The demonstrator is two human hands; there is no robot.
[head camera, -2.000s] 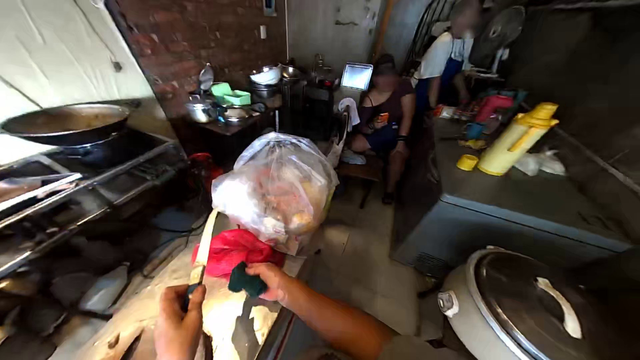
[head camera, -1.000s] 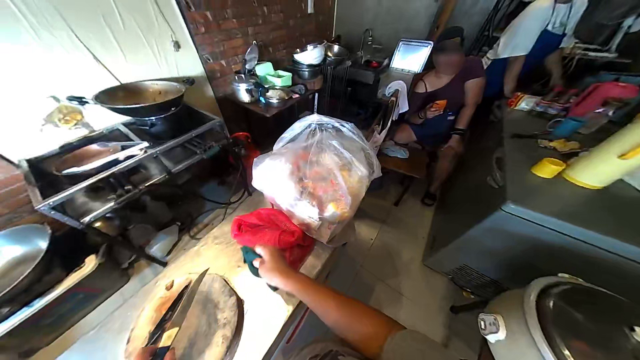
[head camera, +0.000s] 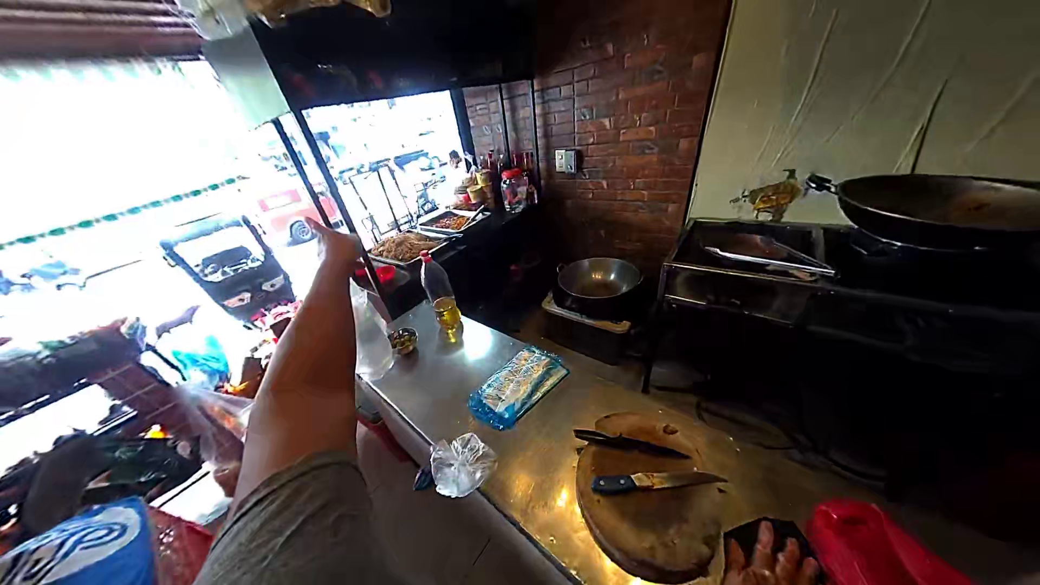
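Note:
My left hand point(head camera: 335, 248) reaches out at the upper left, by a black metal post point(head camera: 325, 175); its grip cannot be made out. At the bottom edge, the fingers of my right hand point(head camera: 768, 561) lie on a dark item point(head camera: 768, 532), beside a red cloth or bag point(head camera: 873, 540). Left of it, a round wooden chopping board point(head camera: 642, 524) bears a knife with a dark blue handle point(head camera: 658, 481) and another dark-handled knife point(head camera: 630, 444). Farther along the steel counter point(head camera: 443, 382) are a blue plastic-wrapped pack point(head camera: 518, 387) and a clear plastic bag point(head camera: 463, 465).
An oil bottle point(head camera: 441, 296) and a small jar point(head camera: 403, 340) stand at the counter's far end. Food trays point(head camera: 406, 246) sit by the window. A wok point(head camera: 600, 279) stands low behind the counter; a larger wok point(head camera: 942, 207) is on the stove point(head camera: 739, 284) at right.
The view has swung far to the left. My left hand, which held a knife two seconds ago, is now stretched out toward the window side. The knives were on the board one second ago too.

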